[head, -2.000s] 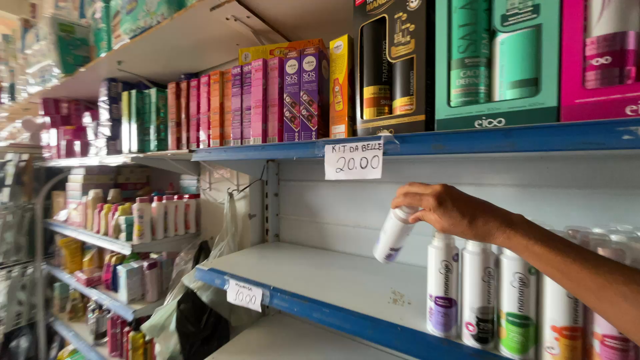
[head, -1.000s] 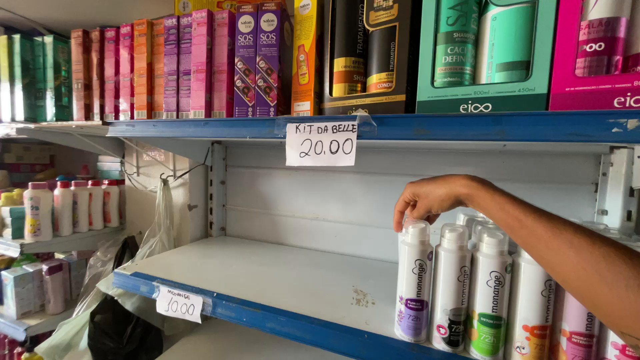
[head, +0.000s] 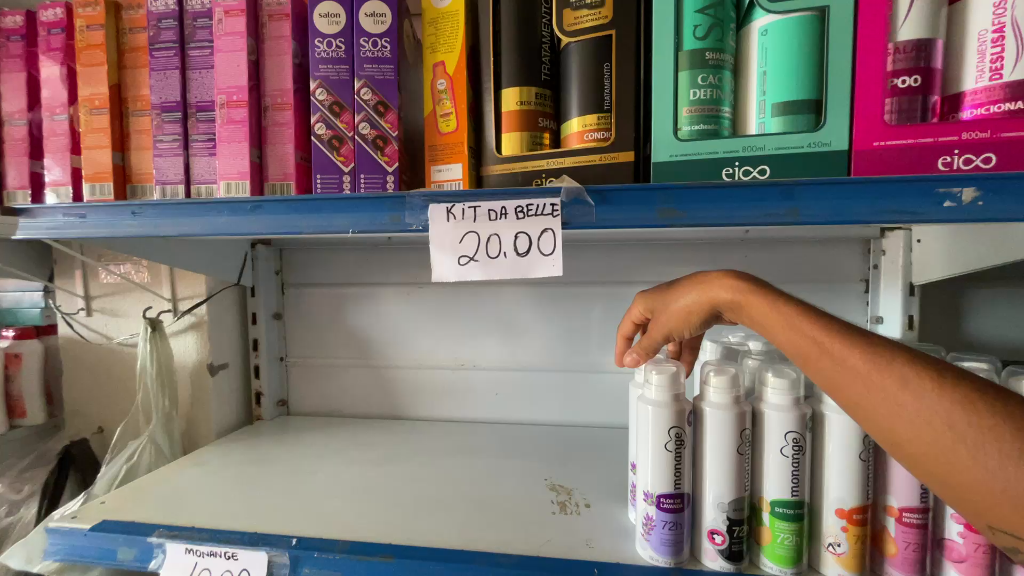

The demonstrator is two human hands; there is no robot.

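Observation:
My right hand (head: 676,320) reaches in from the right above a row of white Monange aerosol deodorant cans. Its bent fingers are at the cap of a can (head: 633,448) with lavender print, mostly hidden behind the front lavender-print can (head: 663,472). Both stand upright at the row's left end. Beside them stand a can with a black patch (head: 722,472), one with a green patch (head: 782,472), one with orange print (head: 840,488) and pink ones (head: 902,512). More clear caps show behind, partly hidden by my forearm. My left hand is out of view.
The cans stand on a white metal shelf (head: 360,480) with a blue front edge. Overhead, a blue-edged shelf (head: 320,218) holds boxed hair products and a handwritten price sign (head: 496,240). Another price card (head: 214,562) is below. A plastic bag (head: 152,400) hangs at left.
Two seconds ago my right hand held a tilted white can above the shelf, left of the row. It has since come to the row's left end. The view has shifted and come closer.

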